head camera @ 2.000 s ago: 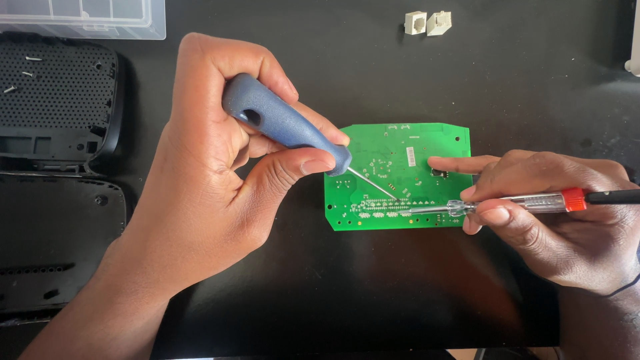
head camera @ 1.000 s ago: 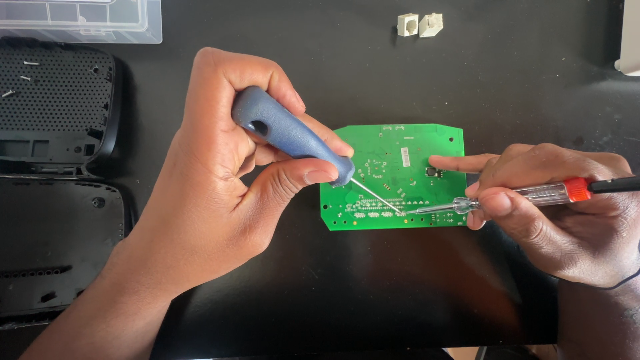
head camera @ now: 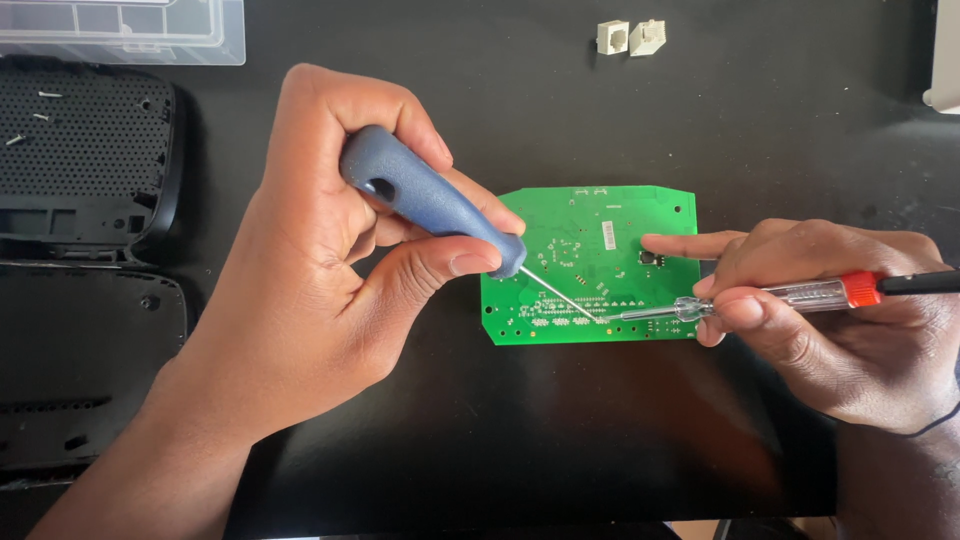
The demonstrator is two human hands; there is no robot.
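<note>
A green printed circuit board [head camera: 555,217] lies flat on the dark table. My left hand [head camera: 352,247] grips a blue-handled screwdriver [head camera: 442,202], its thin shaft slanting down to a row of small solder pads near the board's lower edge. From the other side, my right hand [head camera: 817,307] holds a clear-handled tester-type screwdriver [head camera: 806,295] with a red collar and a black end. Its blade points left, and the two tips sit very close together; whether they touch cannot be told. My right index finger rests on the board beside a small black component [head camera: 647,257].
Black perforated plastic housing halves [head camera: 82,165] [head camera: 82,337] lie at the left, with several small screws [head camera: 49,94] on the upper one. A clear plastic case [head camera: 232,34] stands at the top left. Two cream modular jacks [head camera: 613,37] [head camera: 647,37] sit beyond the board. A pale object [head camera: 946,60] shows at the top right.
The blue screwdriver's tip has moved right and slightly down along the pads since the earliest frame, close to the other tip. Both hands keep their holds.
</note>
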